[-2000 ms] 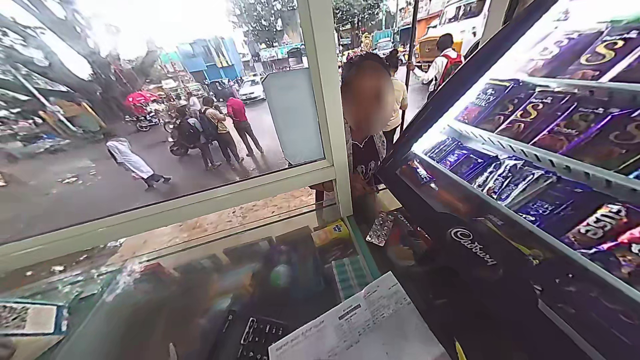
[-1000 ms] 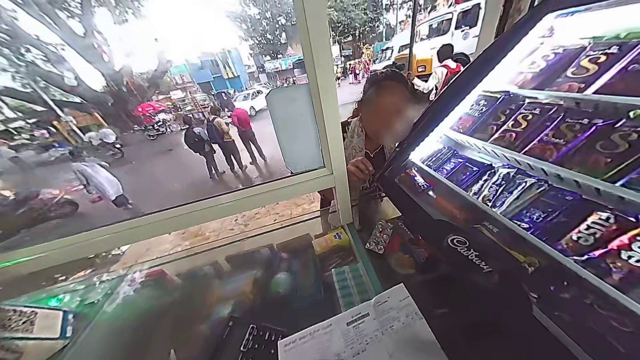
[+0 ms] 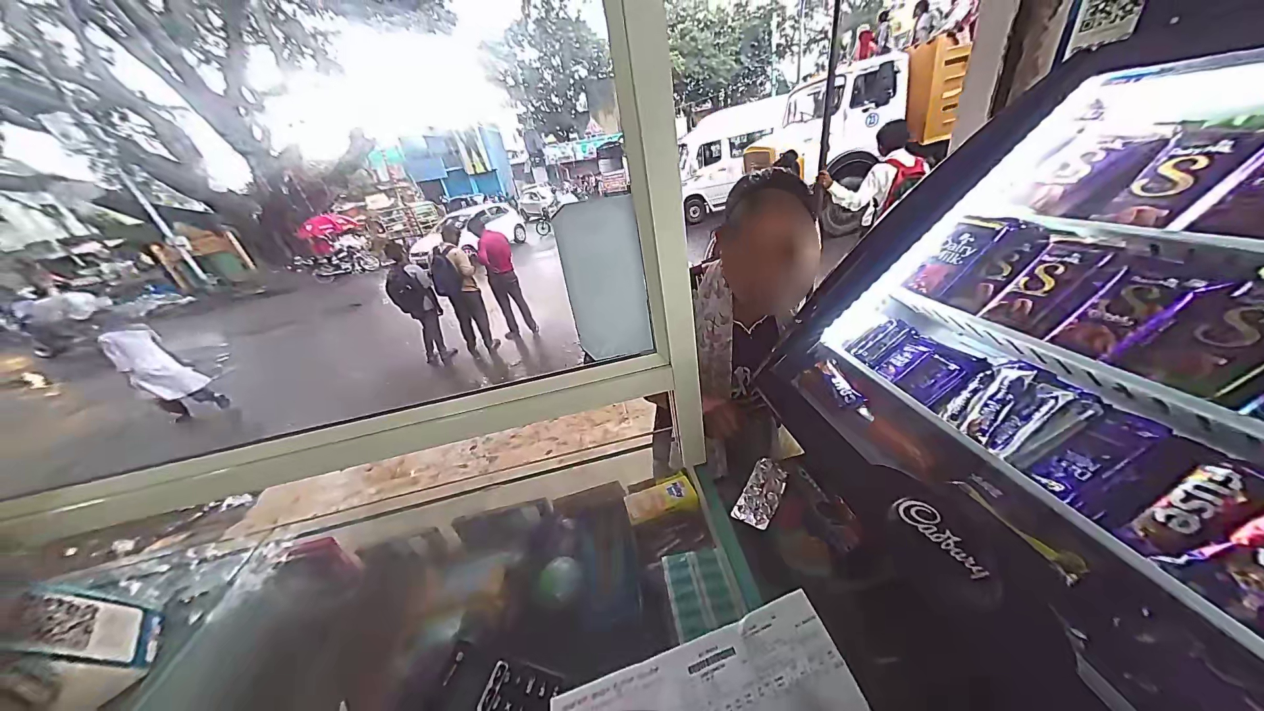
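Neither my left hand nor my right hand shows in the head view. At the bottom centre a printed paper sheet [image 3: 726, 664] bearing writing and a barcode lies on the counter. A black keypad device [image 3: 518, 685] sits just left of the sheet, partly cut off by the lower edge. Beyond the paper, a silver blister pack [image 3: 760, 493] rests on the dark counter near the window post. A green-and-white patterned item [image 3: 699, 592] and a yellow packet [image 3: 662, 497] are by the edge of the glass counter.
A lit chocolate display case [image 3: 938, 533] takes up the right side. A window frame [image 3: 664, 227] stands ahead, with a person [image 3: 765, 257] outside beside it. A card with a printed code [image 3: 89, 627] is at the lower left. Pedestrians and vehicles are on the street.
The person at the window had a hand raised near the display case a second ago; that hand is now lower. On the street a white truck with an orange body has come into view.
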